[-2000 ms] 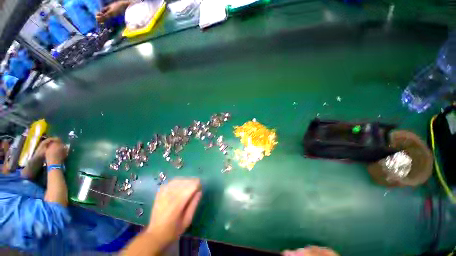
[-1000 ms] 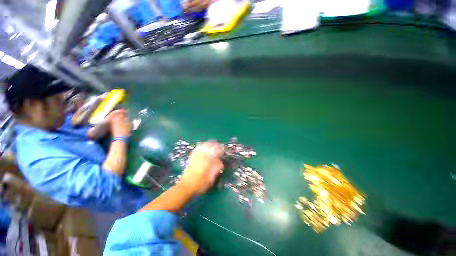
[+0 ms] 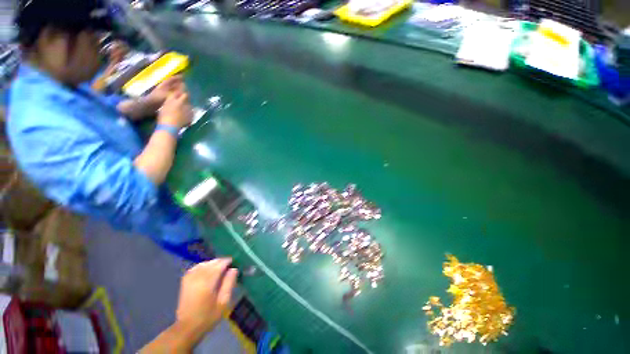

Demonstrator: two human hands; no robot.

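Observation:
My left hand [image 3: 202, 294] is at the bench's near edge, low and left of centre, fingers bent together; it is blurred, and whether it holds anything cannot be told. My right hand is out of the picture. A pile of small silver-brown metal pieces [image 3: 328, 225] lies on the green bench mat [image 3: 428, 187] beyond my left hand. A heap of small yellow components [image 3: 476, 304] lies to its right. A pale solder wire [image 3: 276, 278] runs from the white reel [image 3: 201, 191] with green flanges across the mat and out at the bottom edge.
A co-worker in a blue smock [image 3: 83, 148] works at the left, hands together by a yellow tray [image 3: 157, 74]. Another yellow tray [image 3: 373, 11] and a green tray [image 3: 587, 62] are along the far side. Cardboard boxes [image 3: 59, 256] and a red crate [image 3: 41, 332] are on the floor.
The view has swung left. My left hand has moved off the metal pile to the near edge. The metal pieces are gathered closer together than before. My right hand has left the picture.

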